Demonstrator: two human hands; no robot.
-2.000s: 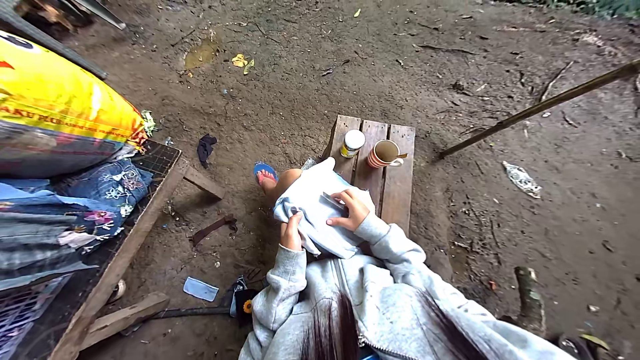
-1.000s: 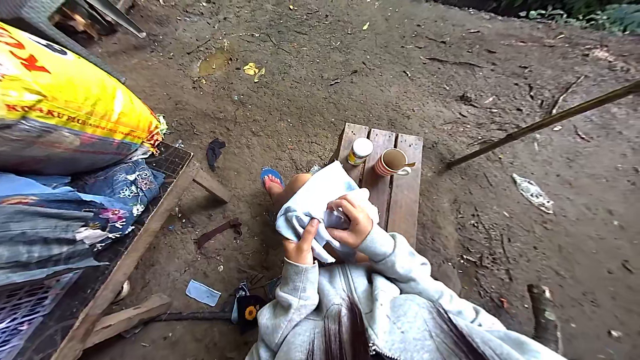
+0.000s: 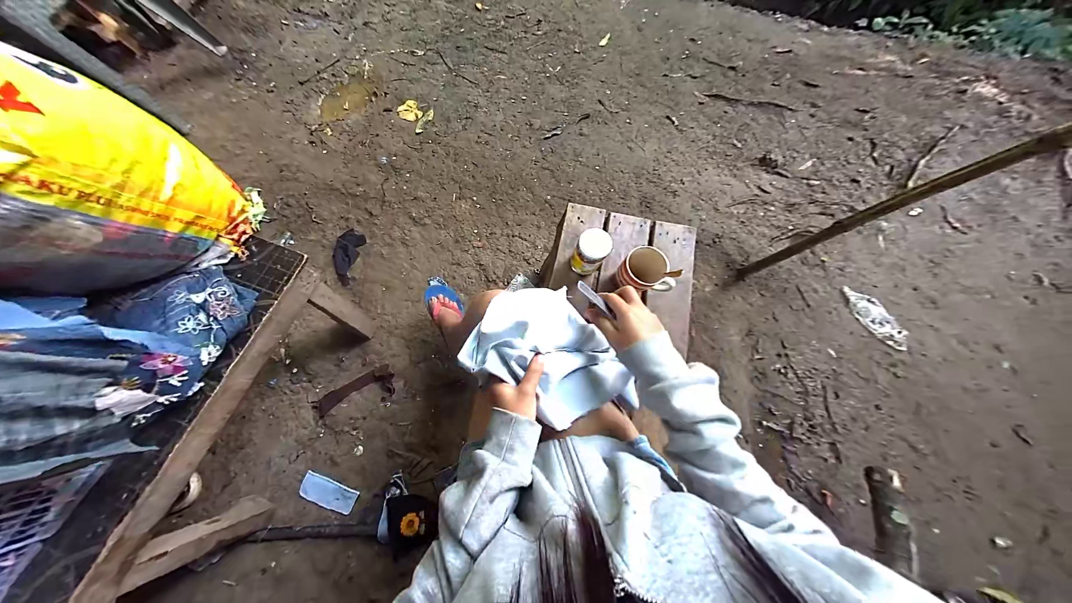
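A light blue cloth (image 3: pixel 544 343) lies bunched over my lap. My left hand (image 3: pixel 519 389) grips its near edge, thumb on top. My right hand (image 3: pixel 624 318) holds a small pale implement (image 3: pixel 593 296), whose exact kind I cannot tell, beyond the cloth's right side. Just past that hand, a striped mug (image 3: pixel 646 268) with a spoon (image 3: pixel 673 274) in it stands on a wooden slatted bench (image 3: pixel 674 243). A white-lidded jar (image 3: pixel 591 250) stands to the left of the mug.
At the left, a wooden-framed table (image 3: pixel 226 377) bears a yellow sack (image 3: pixel 109 151) and denim clothing (image 3: pixel 184 318). A wooden pole (image 3: pixel 904 197) slants in from the right. On the muddy ground lie a blue scrap (image 3: pixel 329 492), a dark cloth (image 3: pixel 347 251) and a plastic wrapper (image 3: pixel 874 318).
My right hand has left the cloth, moved toward the mug and now holds the pale implement. The cloth is spread wider on my lap, with my left hand still on it.
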